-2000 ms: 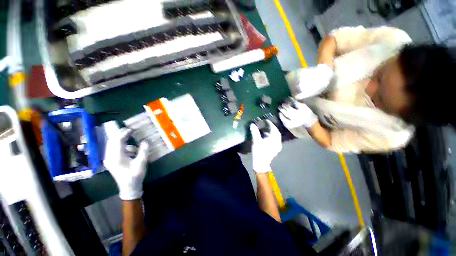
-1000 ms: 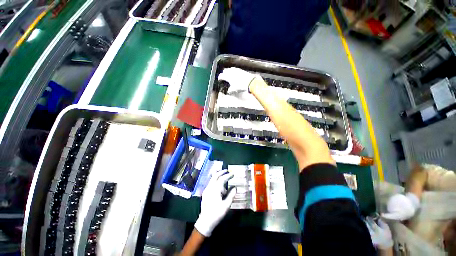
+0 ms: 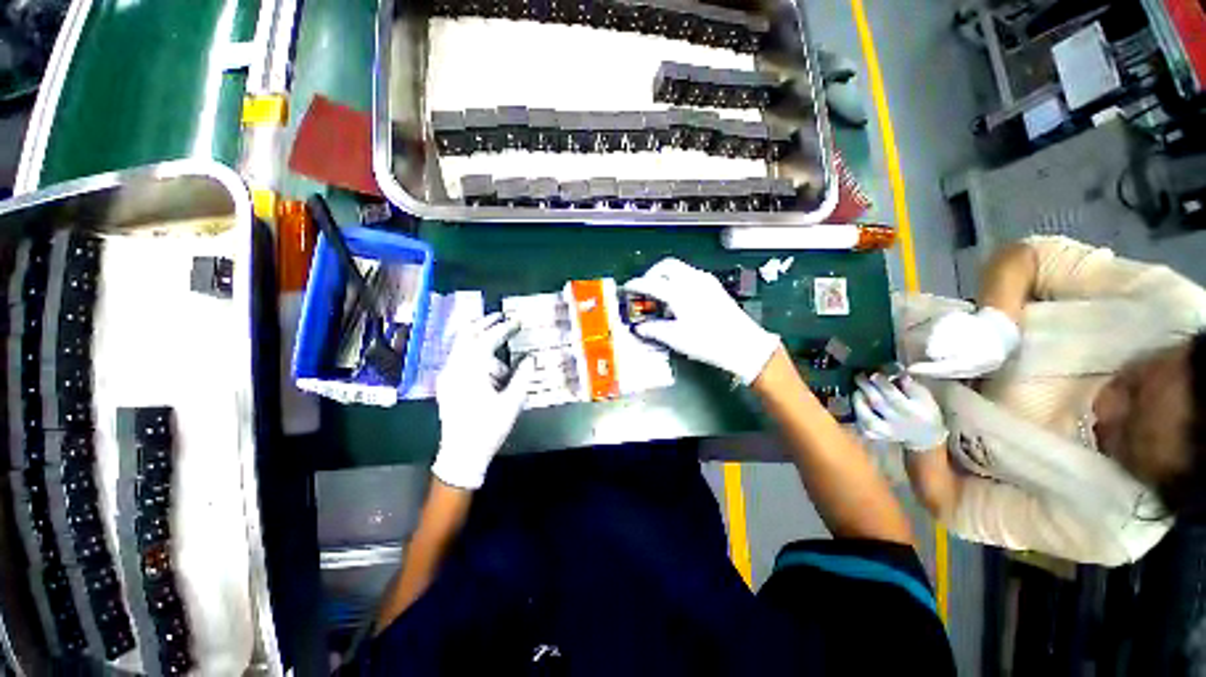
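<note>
My left hand (image 3: 479, 403), white-gloved, is at the left edge of the white-grey striped sheet (image 3: 540, 347). A small dark grey piece (image 3: 507, 355), apparently a component unit, shows between its thumb and fingers, mostly hidden. An orange strip (image 3: 594, 339) crosses the sheet. My right hand (image 3: 701, 320), white-gloved, holds a dark component unit with red-orange inside (image 3: 644, 307) in its fingertips, just right of the strip over the sheet.
A metal tray (image 3: 608, 212) with rows of units is ahead; another tray (image 3: 245, 318) is at left. A blue bin (image 3: 314, 324) with black-handled tools stands left of my left hand. A white roll with orange end (image 3: 794, 238) lies below the far tray. A person (image 3: 1058, 384) works at right.
My right hand has come back from inside the far tray to the striped sheet and now holds a unit. My left hand stays at the sheet's left edge. The view has shifted.
</note>
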